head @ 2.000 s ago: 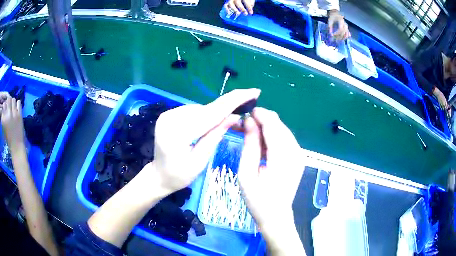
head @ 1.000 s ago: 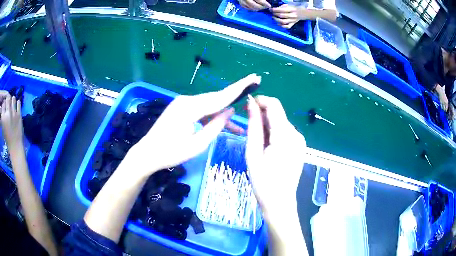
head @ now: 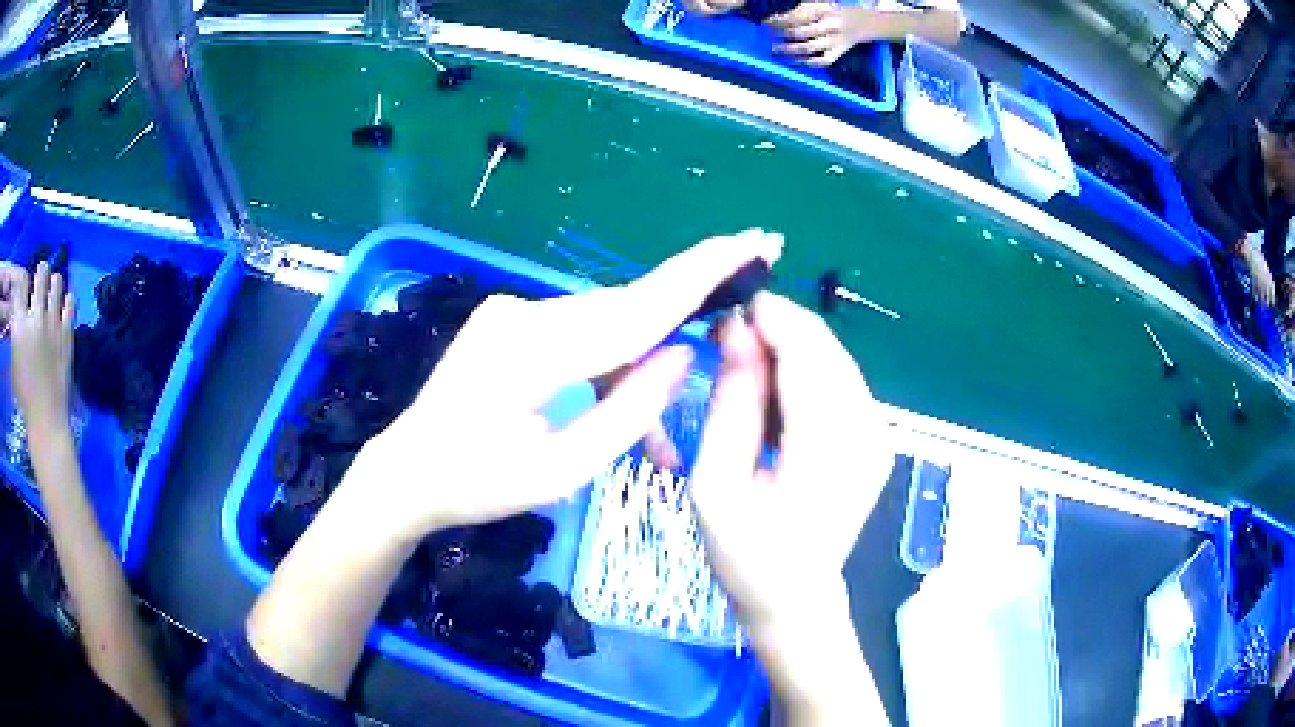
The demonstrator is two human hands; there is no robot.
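Note:
My left hand holds a black plastic part between thumb and fingers, above the blue tray. My right hand meets it from the right, its fingertips at the part's lower side. Whether a white pin is in the right fingers is hidden. Loose black parts lie in a heap on the left of the tray. A clear box inside the tray's right holds many white pins, partly covered by my right hand.
The green conveyor belt carries scattered joined pieces beyond the tray. A shiny post stands at left. Clear containers sit at right. A neighbour's hand is over another blue tray; people sit across the belt.
My hands stay together and have moved slightly right, my left hand still on the black part. The joined pieces on the belt have moved left. The hands across the belt have come together over their tray.

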